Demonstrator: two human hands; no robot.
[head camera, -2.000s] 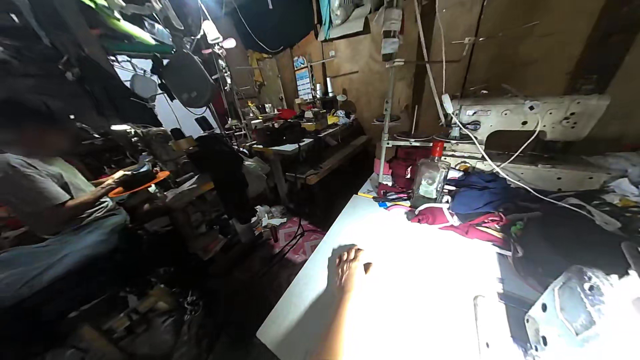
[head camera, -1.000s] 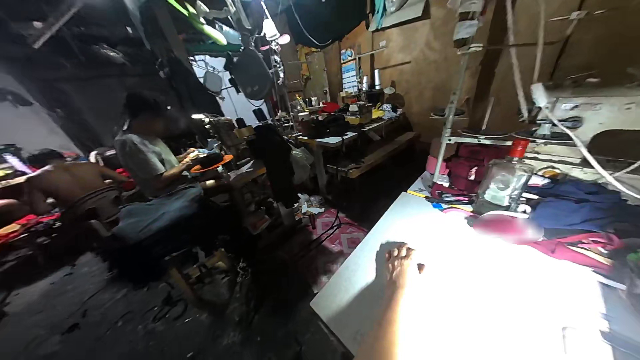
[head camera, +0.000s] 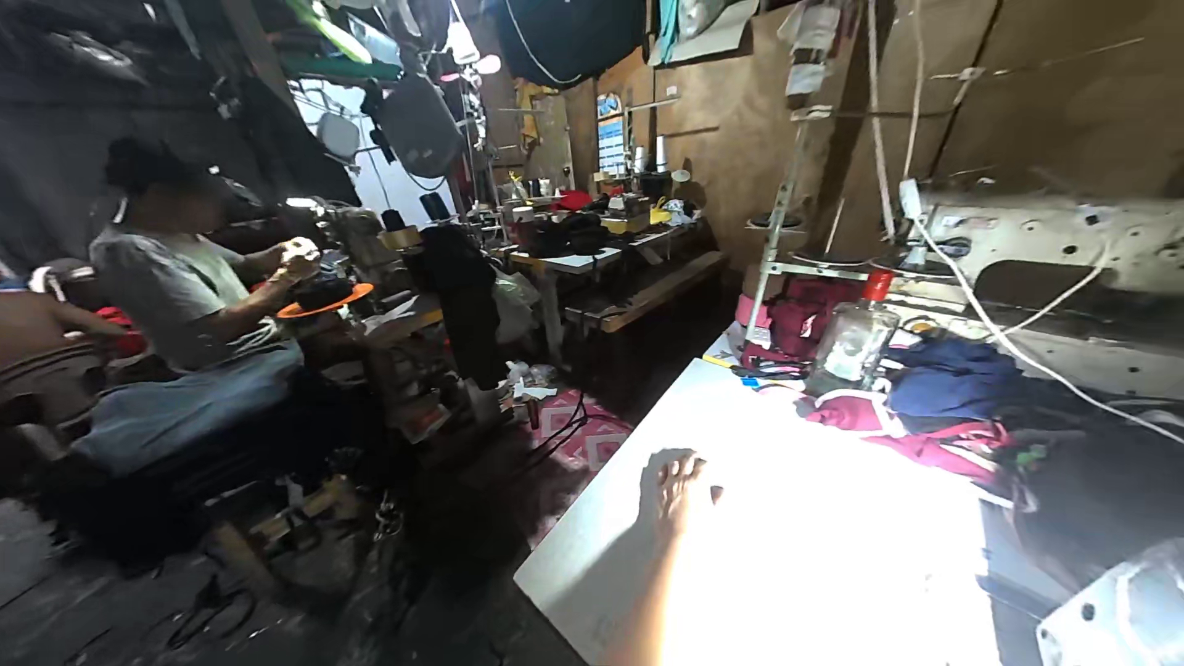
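Note:
My left hand (head camera: 683, 490) rests on the brightly lit white tabletop (head camera: 592, 555), fingers bent a little and pointing away from me, with nothing seen in it. The strong light washes out the forearm and much of the table. My right hand is not in view. Beyond the hand, at the table's far edge, stands a clear glass bottle (head camera: 853, 342) with a red cap. Maroon cloth (head camera: 846, 414) and dark blue cloth (head camera: 953, 375) lie around and to the right of the bottle. A sewing machine (head camera: 1064, 240) stands behind the cloth.
At the lower right is a metal machine part (head camera: 1124, 601). Thin white cables (head camera: 980, 305) hang in front of the sewing machine. Left of the table, a person (head camera: 185, 277) sits near an orange tray (head camera: 324, 301). Farther back stand a bench (head camera: 657, 291) and a work table with thread cones.
The view has swung left and then partly back right. My left hand stays on the tabletop in all frames, with no plain change in its pose.

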